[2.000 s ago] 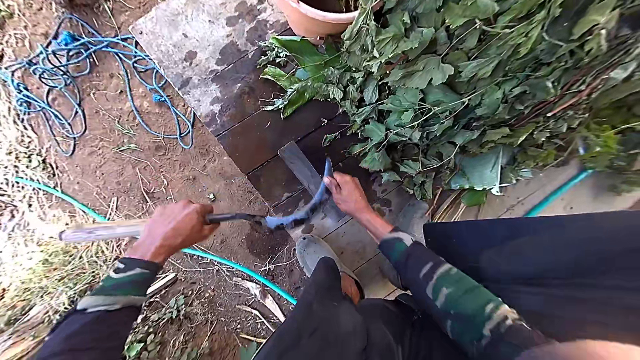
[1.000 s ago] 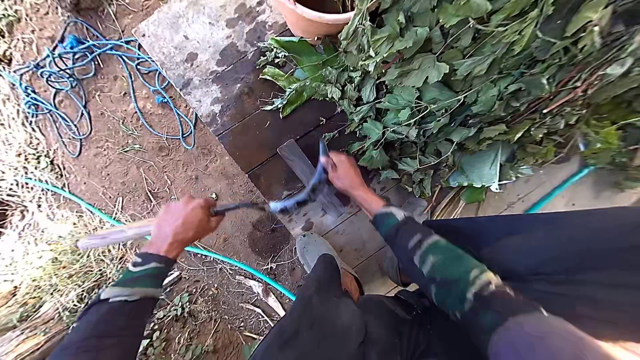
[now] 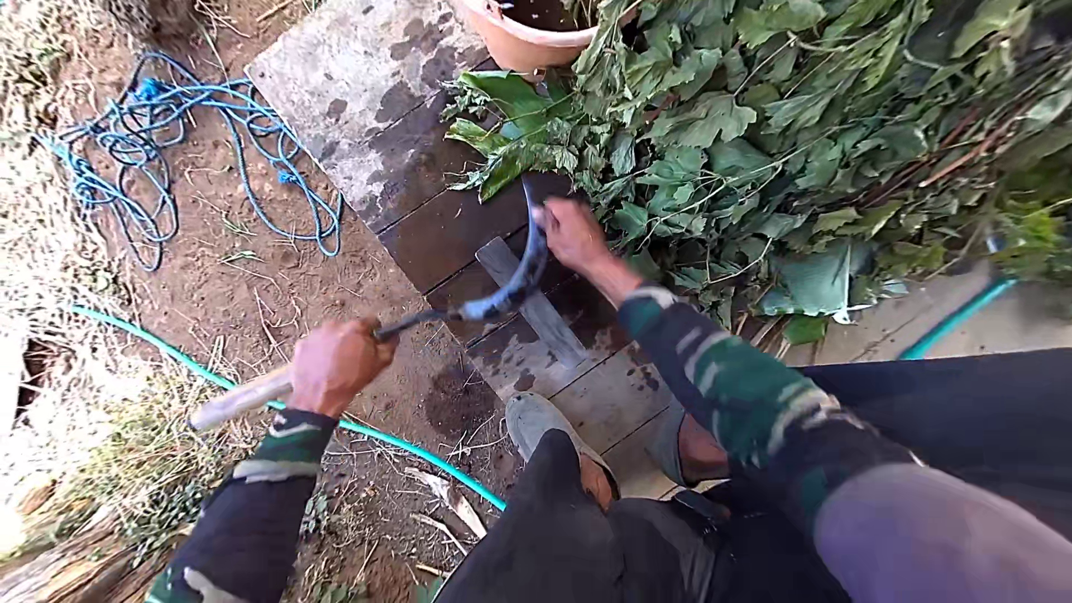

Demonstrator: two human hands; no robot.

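Observation:
A sickle with a curved dark metal blade (image 3: 523, 276) and a pale wooden handle is held across the middle of the view. My left hand (image 3: 339, 367) grips it where the handle meets the metal shank. My right hand (image 3: 574, 234) is at the blade near its upper, pointed end, fingers bent; whether it grips the blade or something small against it cannot be made out. Below the blade, a flat grey bar, perhaps a whetstone (image 3: 536, 306), lies on the wet tiles. Right of my right hand is a large heap of cut leafy stems (image 3: 712, 142).
A terracotta-coloured basin (image 3: 532, 46) stands at the top. Tangled blue rope (image 3: 138, 146) lies on the soil at left. A green hose (image 3: 419, 452) crosses the ground beside my shoe (image 3: 540, 419). The tiled slab has a straight edge against the soil.
My right hand has moved up, nearer the blade's tip, compared with one second ago. The sickle stays in my left hand, and its blade now points more steeply upward.

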